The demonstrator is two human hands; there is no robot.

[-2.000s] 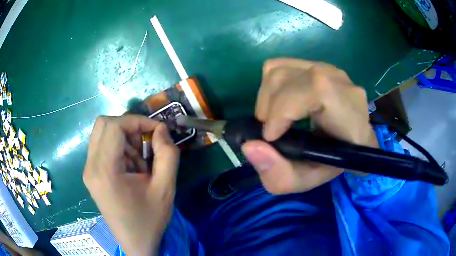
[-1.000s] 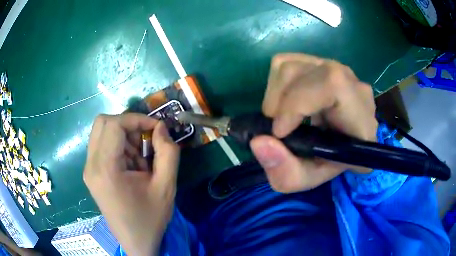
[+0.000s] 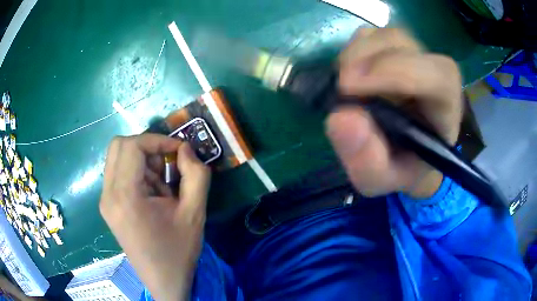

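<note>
The watch housing (image 3: 203, 139), rounded-square with a silver rim and a circuit board inside, lies in the orange-brown holding fixture (image 3: 231, 126). My left hand (image 3: 154, 194) pinches a small battery cell (image 3: 170, 169) at the housing's left edge; the fingers hide part of the cell and housing. My right hand (image 3: 400, 106) is closed around the black handle of the soldering iron (image 3: 315, 82). The iron is raised above the mat, up and right of the fixture, and its tip is blurred. White tape strips (image 3: 189, 57) cross the fixture.
A scattered pile of battery cells (image 3: 26, 200) lies at left. Thin solder wire (image 3: 76, 132) curves over the green mat (image 3: 306, 147). A white piece (image 3: 365, 10) is at the top edge. A white tray (image 3: 103, 282) is at lower left, a blue stool (image 3: 512, 79) at right.
My right hand has lifted the soldering iron up and away from the housing, uncovering its board. My left hand keeps its pinch in nearly the same place.
</note>
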